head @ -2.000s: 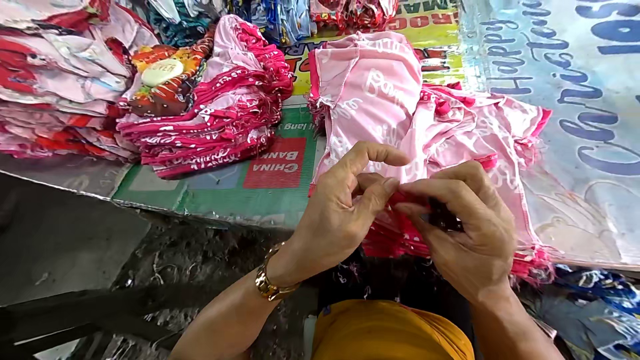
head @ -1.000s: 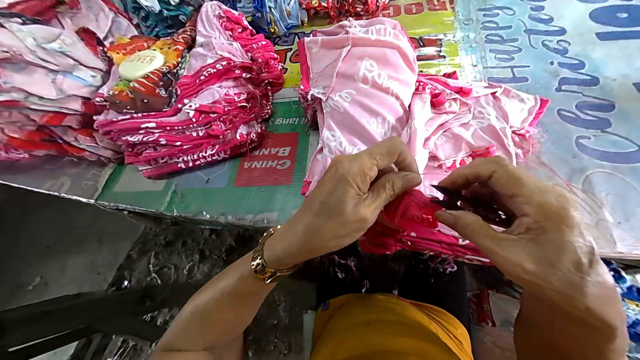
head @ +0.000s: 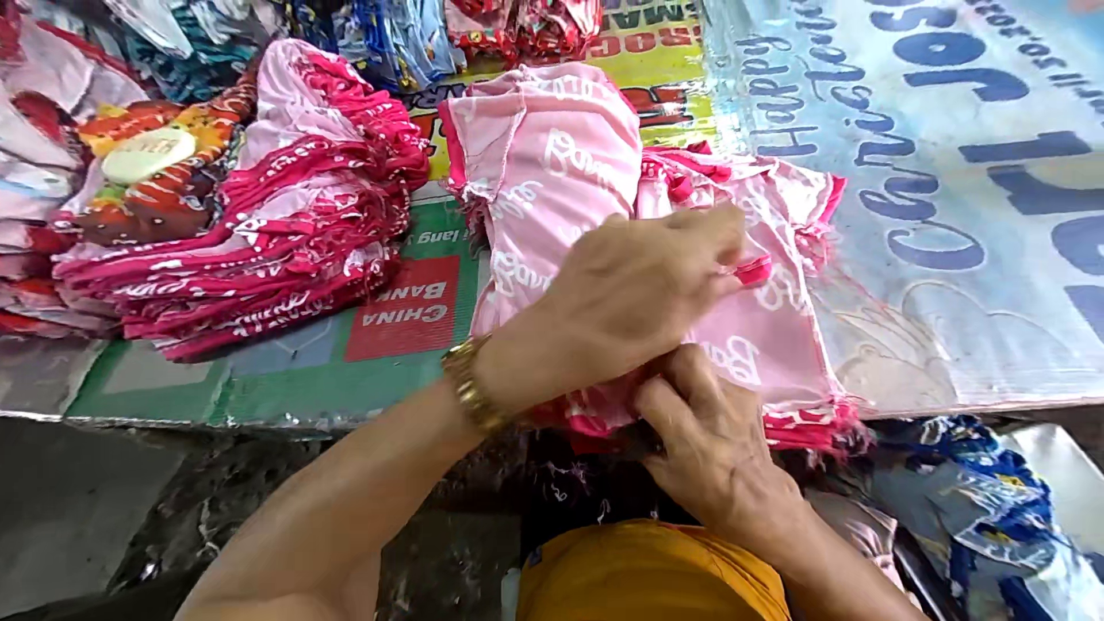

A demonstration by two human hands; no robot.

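Observation:
Pink fabric pieces with white lettering and dark pink edges (head: 552,155) lie in a stack in front of me. More pieces of the same cloth (head: 776,345) spread to its right. My left hand (head: 638,293), a gold-coloured band on its wrist, reaches across the cloth, blurred, its fingertips at a small dark pink edge; whether it grips it I cannot tell. Below it my right hand (head: 707,423) has bent fingers at the near edge of the cloth. What lies inside those fingers is hidden; the dark tool seen there earlier cannot be made out.
A folded pile of pink and magenta cloth (head: 285,233) stands at the left, beside patterned fabric with a pale round disc (head: 149,156). Blue bundles (head: 405,43) and red ones (head: 526,26) lie at the back. Printed sheets cover the table (head: 975,345). Blue cloth (head: 992,517) lies below at the right.
My hands were side by side over the cloth, a dark tool in the right one. Now the left has moved across to the right and the right hand sits lower, nearer my body.

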